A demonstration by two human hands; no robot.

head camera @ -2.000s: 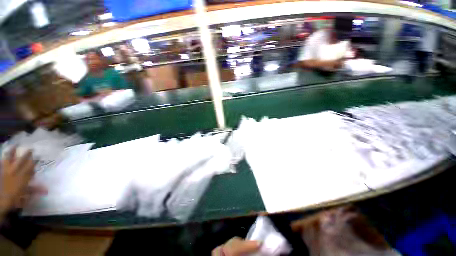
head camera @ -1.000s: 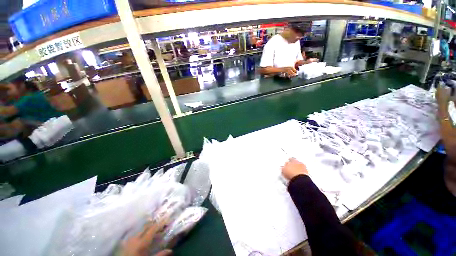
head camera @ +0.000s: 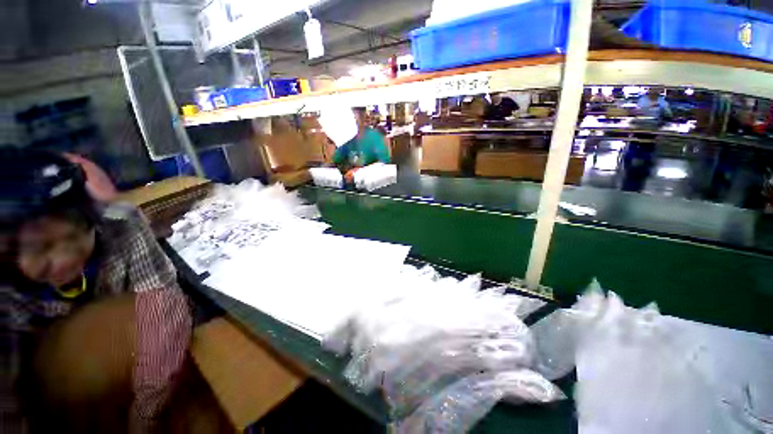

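Note:
Neither of my hands shows in the view now. A pile of bagged adapters [head camera: 449,339] in shiny clear plastic lies on the green bench in front of me. White sheets [head camera: 309,275] lie flat to its left, and another white sheet [head camera: 729,356] lies to its right with a blurred whitish patch over it. A further heap of plastic-wrapped items [head camera: 241,220] lies at the far left end of the bench. No item is seen in a hand of mine.
A person in a checked shirt [head camera: 157,297] leans at the left beside a brown carton [head camera: 246,373]. A pale post [head camera: 559,153] rises behind the pile to a shelf with blue bins [head camera: 492,36]. Across the green belt [head camera: 458,233] sits a person in green [head camera: 364,148].
The view has swung left, bringing in the person in the checked shirt and the carton. My left hand at the pile and my right hand on the white sheet have both left the picture.

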